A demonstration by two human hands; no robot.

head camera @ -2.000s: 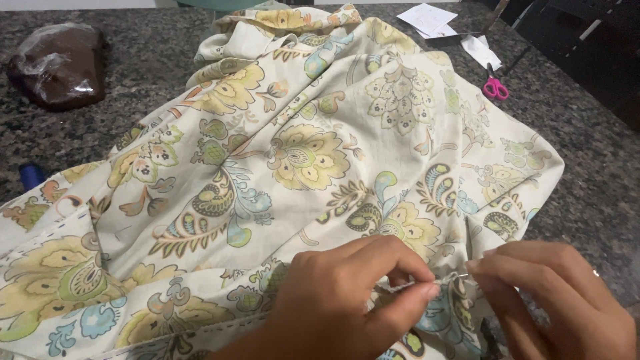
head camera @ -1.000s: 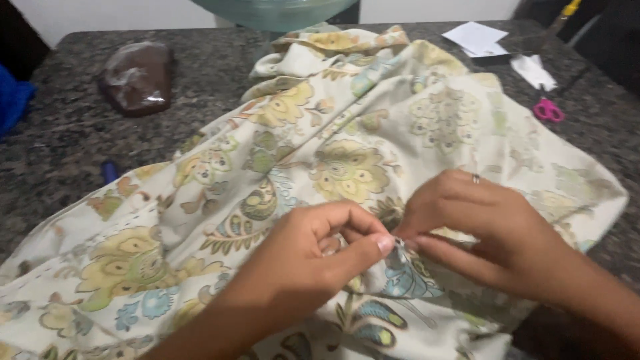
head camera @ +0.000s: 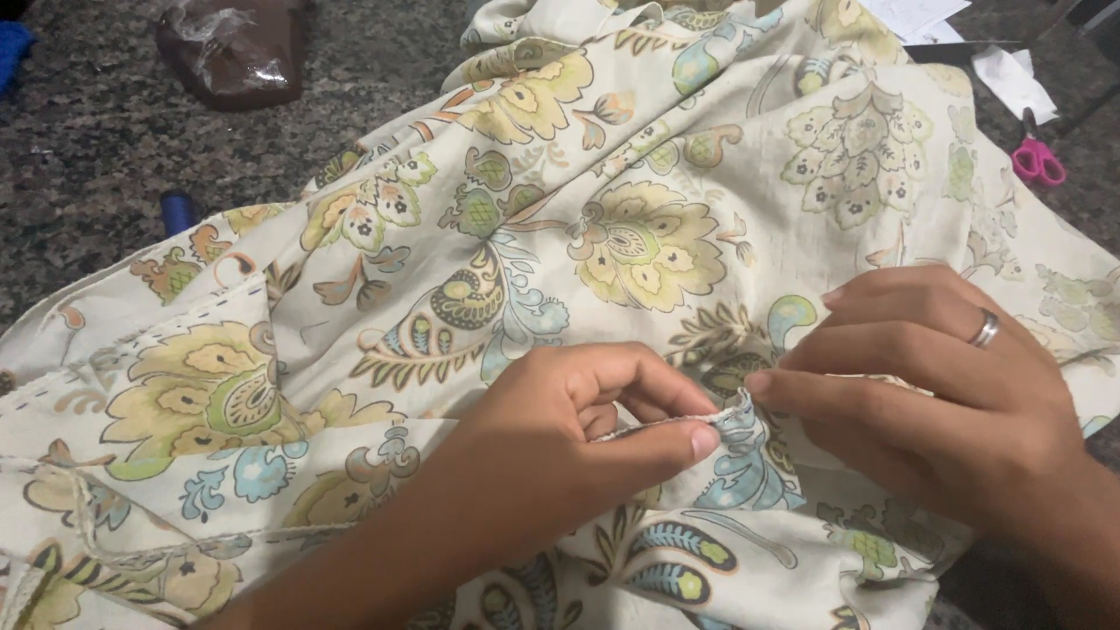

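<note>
A large cream fabric with a floral and paisley print [head camera: 647, 245] lies rumpled over the dark speckled counter. My left hand [head camera: 604, 420] pinches its folded edge between thumb and index finger, near the lower middle. Close by on the right, my right hand [head camera: 919, 402], with a ring on one finger, has its fingertips at the gathered end of that same edge. Whether it holds a needle is not visible. Dark running stitches [head camera: 175, 319] follow a hem at the left.
Pink-handled scissors [head camera: 1039, 162] lie at the right beside a crumpled white piece [head camera: 1015, 83] and white papers [head camera: 919, 19]. A dark blue spool [head camera: 178, 213] is at the left; a brown plastic-wrapped item [head camera: 232, 52] lies behind it. Something blue [head camera: 13, 48] shows at the far left edge.
My left hand keeps its pinch on the fabric edge. My right hand's fingers, close against the left fingertips a second ago, are now slightly apart from them. The view has shifted.
</note>
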